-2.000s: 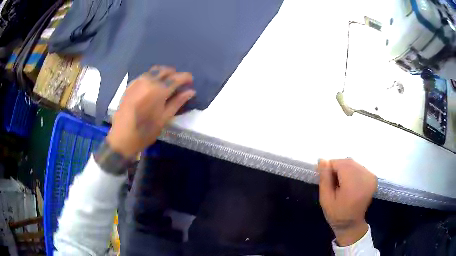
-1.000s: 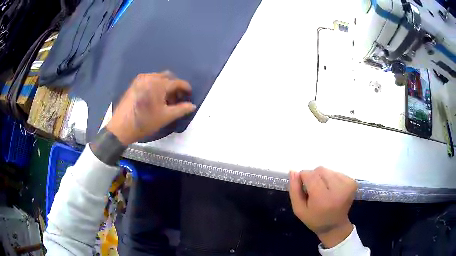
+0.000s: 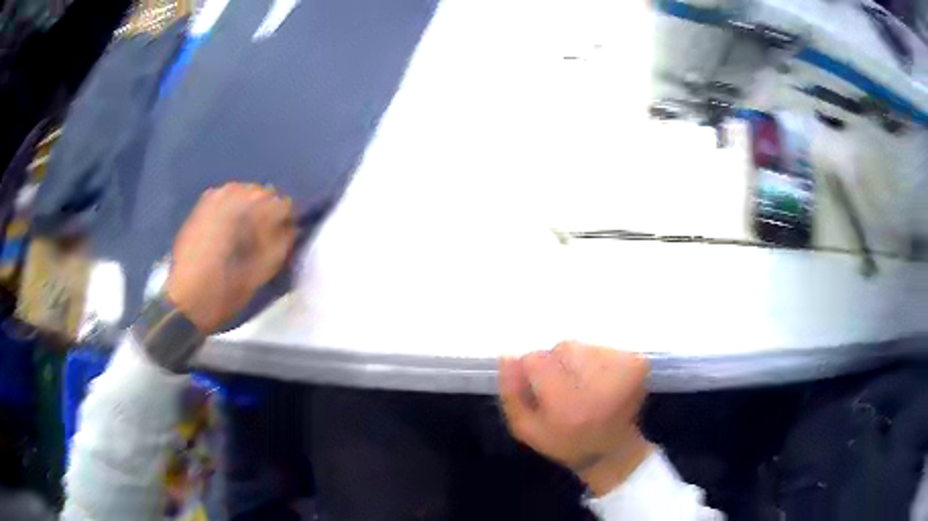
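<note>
A large dark grey-blue fabric panel (image 3: 295,92) lies over the left of the white table, its right edge slanting and its lower end near the front edge. My left hand (image 3: 232,249) is on its lower part, fingers curled; a darker fold shows beside the fingertips. Blur hides whether cloth is pinched. My right hand (image 3: 575,400) is closed at the table's front edge, with nothing seen in it and away from the fabric.
The sewing machine head (image 3: 712,56) is at upper right, blurred. A phone (image 3: 781,188) lies below it, with a thin dark tool (image 3: 853,224) to its right. More dark cloth (image 3: 87,153) hangs at far left. A blue basket (image 3: 83,382) is partly visible below the table at left.
The view has swung right, so table, phone and fabric appear further left. My left hand has curled more tightly over the fabric. My right hand stays closed at the front edge.
</note>
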